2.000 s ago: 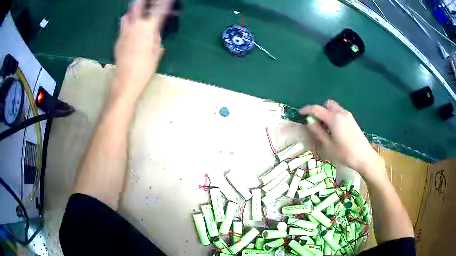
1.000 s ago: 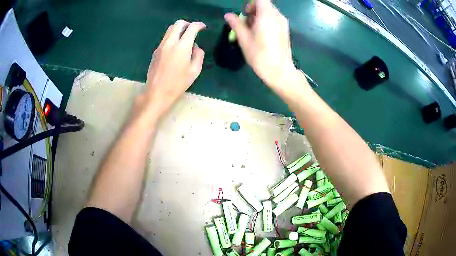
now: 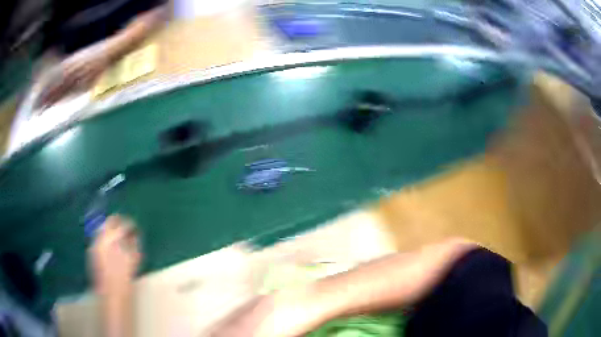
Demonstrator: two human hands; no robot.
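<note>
The whole view is motion-blurred. My left hand is over the green belt at the left, its fingertips at a small blue-and-white thing; whether it grips this cannot be told. My right hand is low over the cardboard sheet, smeared and partly cut off by the bottom edge; its fingers cannot be made out. Green battery cells show beneath my right forearm. A round blue circuit board assembly lies mid-belt. Black housings stand beyond it, one to the left and one to the right.
Another person's arm reaches in at the upper left beside a yellow piece, beyond the pale belt rim. A brown carton is at the right. A dark shape and small white piece are at the lower left.
The view has swung towards the right and far side of the belt. My right hand has come back from the housing to low over the cardboard. My left hand is now at the blue-and-white thing.
</note>
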